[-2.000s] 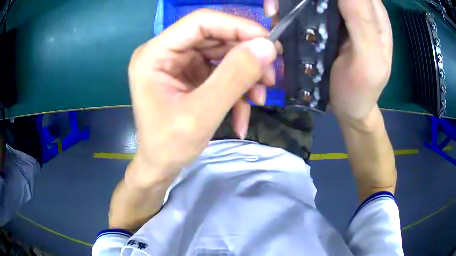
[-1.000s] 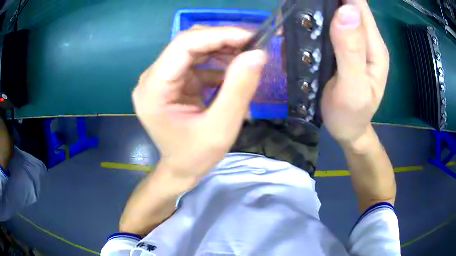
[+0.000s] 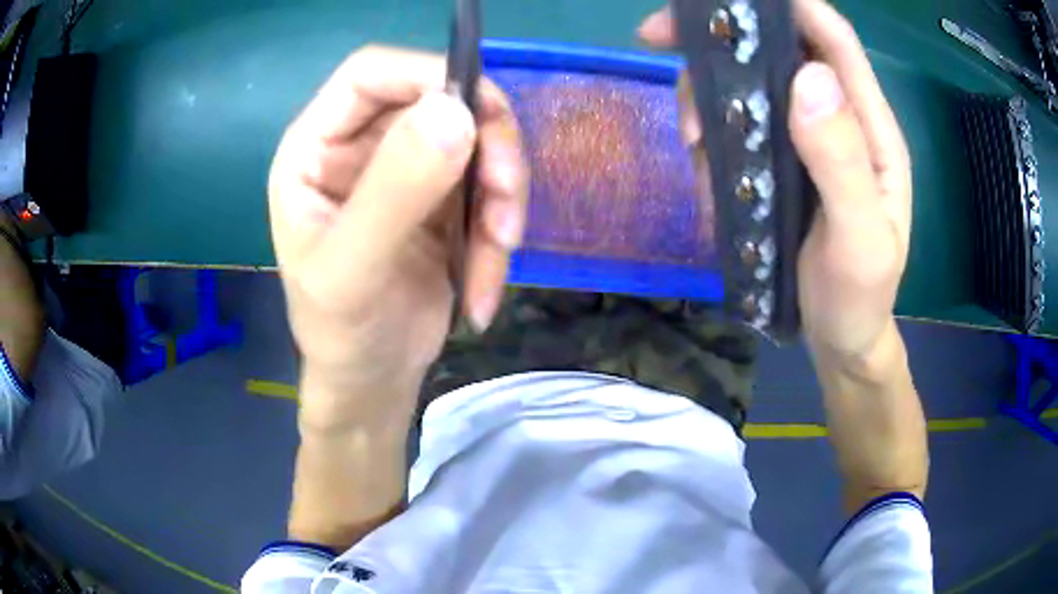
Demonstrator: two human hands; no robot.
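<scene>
My left hand point(image 3: 377, 215) pinches dark tweezers point(image 3: 466, 70) between thumb and fingers. The tweezers stand nearly upright in the picture, their upper end cut off by the top edge. My right hand point(image 3: 853, 197) grips a dark fixture bar point(image 3: 775, 221), thumb on its right side and fingertips showing at its left. The bar carries one row of several copper-centred components with shiny silver bits beside them; its top end is out of the picture. The tweezers are apart from the bar. Below and between the hands lies a blue parts bin point(image 3: 615, 276) with fine copper-coloured speckle inside.
Stacked fixture bars point(image 3: 998, 215) lie on the green bench point(image 3: 186, 163) at right. A black block point(image 3: 60, 145) stands at left, near a small red light. A co-worker's arm and sleeve point(image 3: 52, 406) show at far left. A silvery tool lies at upper right.
The tweezers have moved left, away from the bar, and turned from slanted to nearly upright. The bar sits slightly lower and further right in the picture. More of the bin shows.
</scene>
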